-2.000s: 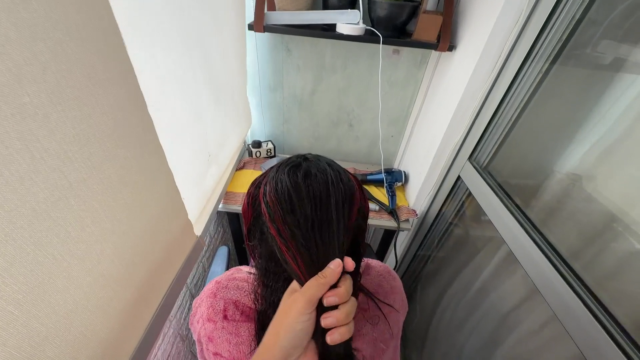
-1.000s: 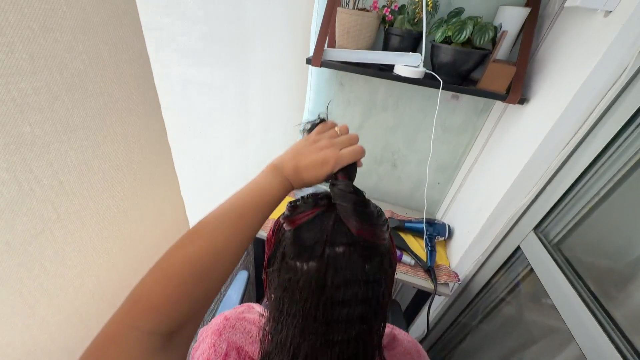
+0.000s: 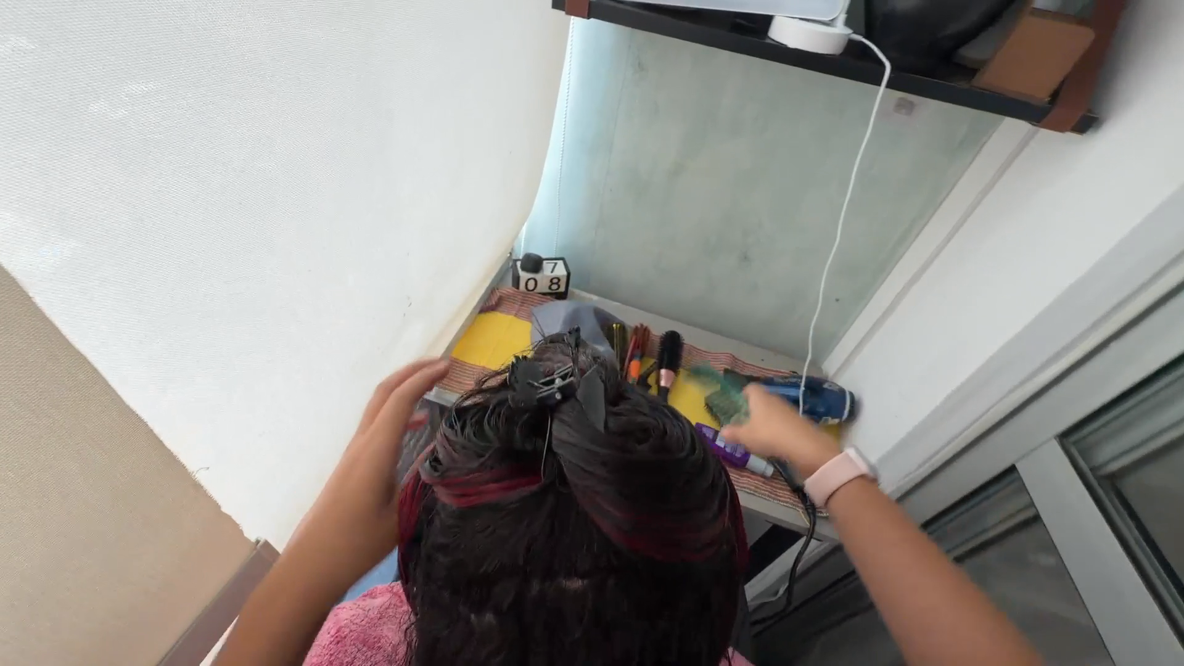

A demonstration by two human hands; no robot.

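Observation:
A person's dark, red-streaked hair (image 3: 573, 527) fills the lower middle, its upper part pinned on top by a dark hair clip (image 3: 546, 384). My left hand (image 3: 393, 430) is beside the left of the head, fingers loosely extended and holding nothing. On the right, over the table, my right hand (image 3: 772, 430) is at a blurred greenish brush or comb (image 3: 721, 393); the blur hides how firmly it is held. Near this hand are a blue hair dryer (image 3: 819, 400) and a purple tube (image 3: 731, 450). A round hairbrush (image 3: 669, 361) lies to its left.
The table (image 3: 768, 509) bears a striped cloth, a yellow sheet (image 3: 495, 340) and a block calendar (image 3: 542, 277). A black shelf (image 3: 721, 42) hangs above, with a white cable (image 3: 846, 194) running down. A white blind stands left, a sliding door right. A pink towel (image 3: 365, 624) covers the person's shoulders.
A hand held the gathered hair up a second ago; now the hair is clipped on top and that hold is released. My right hand has come into view over the table.

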